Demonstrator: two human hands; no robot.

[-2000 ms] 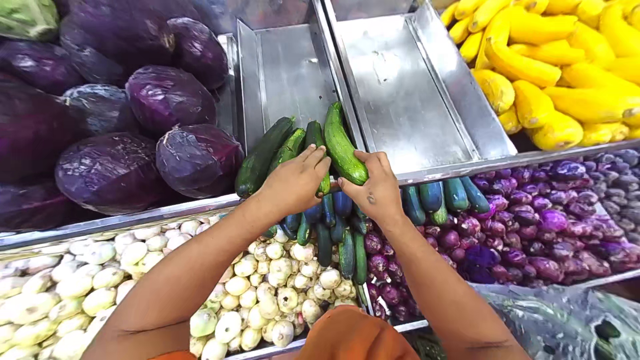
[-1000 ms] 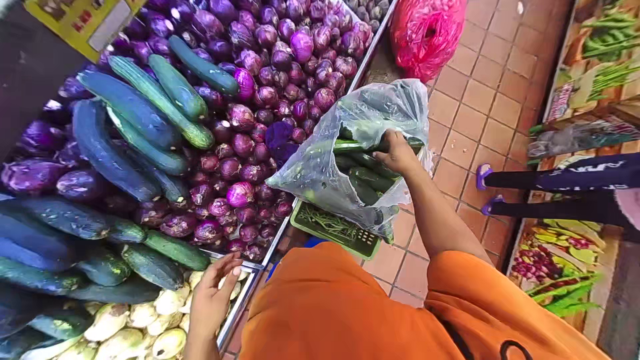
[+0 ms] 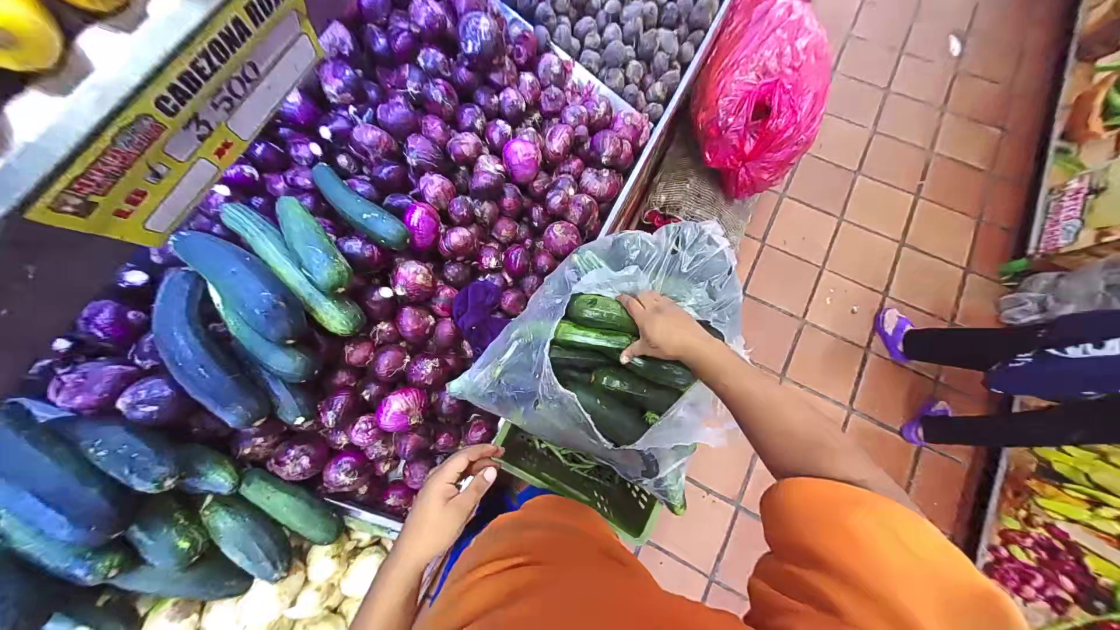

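Note:
A clear plastic bag [image 3: 516, 359] stands open on the right of the onion bin, with several green zucchini [image 3: 617, 389] inside. My right hand [image 3: 661, 328] reaches into its mouth, fingers resting on the upper zucchini; whether it grips one I cannot tell. Near the bin's front edge is my left hand [image 3: 455, 499], empty, its fingers partly curled and apart. Several more zucchini [image 3: 262, 289] lie on the purple onions [image 3: 402, 409], and a pile of them [image 3: 249, 538] sits at the lower left, above white onions [image 3: 328, 564].
A green plastic crate [image 3: 643, 516] is under the bag. A pink plastic bag [image 3: 761, 96] rests beyond it beside the bin. A yellow price sign [image 3: 175, 122] stands at the upper left. On the tiled floor [image 3: 840, 289], a person in purple sandals [image 3: 892, 332] stands at the right, near another produce stand.
The view has swung from the metal trays to the bag and floor. Two seconds ago both hands were on zucchini at the trays. Since one second ago, more zucchini show in the bag's mouth.

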